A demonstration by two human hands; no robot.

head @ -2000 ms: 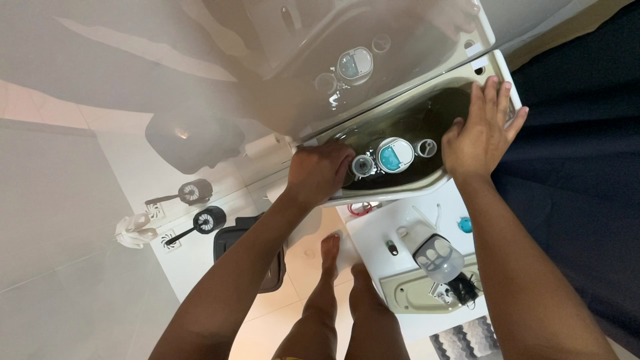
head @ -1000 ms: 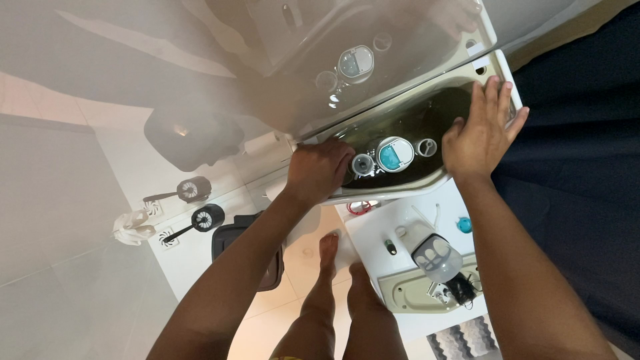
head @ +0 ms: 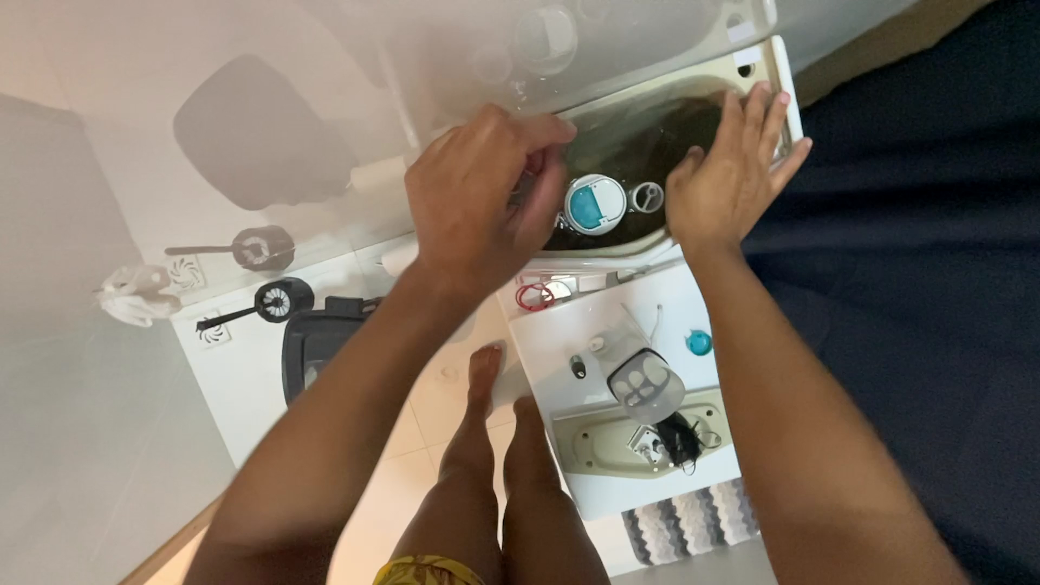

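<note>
An uncovered toilet cistern point(head: 642, 253) holds dark water, with a round flush valve top point(head: 595, 205) in white and teal and a small clear tube point(head: 647, 197) beside it. My left hand point(head: 487, 195) is over the cistern's left end, fingers curled and thumb near the index finger; its palm side is hidden, so whether it holds anything cannot be told. Flat with fingers spread, my right hand point(head: 727, 171) lies at the right end of the cistern, fingertips by the rim, holding nothing.
Below is a white surface point(head: 552, 341) with an upturned cistern lid point(head: 569, 451), a clear plastic container point(head: 646, 386), a teal cap point(head: 699, 342) and a small dark bottle point(head: 578, 367). At left are a black bin point(head: 305, 345) and toilet brush point(head: 276, 301); dark blue fabric point(head: 918, 244) hangs right.
My left hand has lifted from the cistern's left end and looks nearer the camera, now covering the left fitting seen before. My right hand has stayed in place.
</note>
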